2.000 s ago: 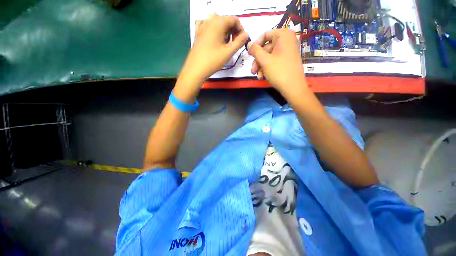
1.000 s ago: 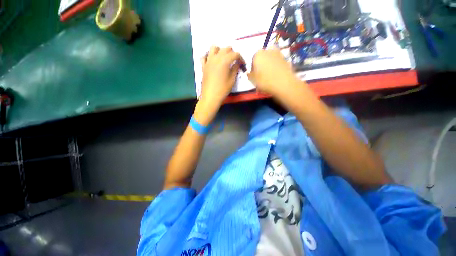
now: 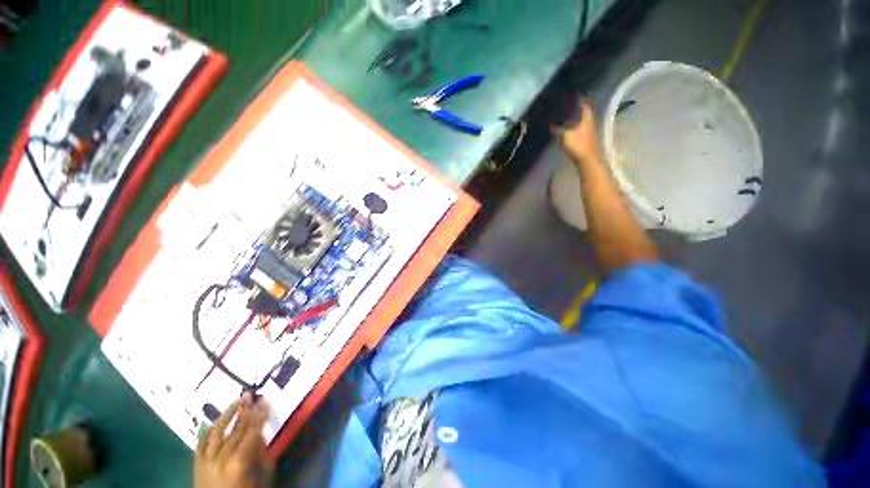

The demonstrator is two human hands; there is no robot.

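The white panel [image 3: 143, 348] lies at a slant on a red-orange pad [image 3: 420, 267]. It carries a blue motherboard [image 3: 334, 272] with a black round fan [image 3: 300, 235]. A thick black cable [image 3: 200, 329] curves from the board towards the near-left corner; a small dark block [image 3: 284, 372] lies beside its end. My left hand [image 3: 232, 446] is at that corner, fingertips at the cable end; whether it grips anything is unclear. My right hand [image 3: 578, 138] is off the bench beside the white tub's rim; it is small and blurred, and its contents cannot be made out.
Blue-handled cutters [image 3: 448, 103] and thin black bits [image 3: 405, 57] lie on the green bench mat. The large white tub [image 3: 687, 143] stands at right. Another board-bearing panel [image 3: 48, 276] is at left, with part of a third below. A yellow-tan roll [image 3: 65, 457] is bottom left.
The view has turned right, showing the tub. My hands have parted: the right has left the panel for the tub's side; the left is at the panel corner. The black cable now lies in a loop.
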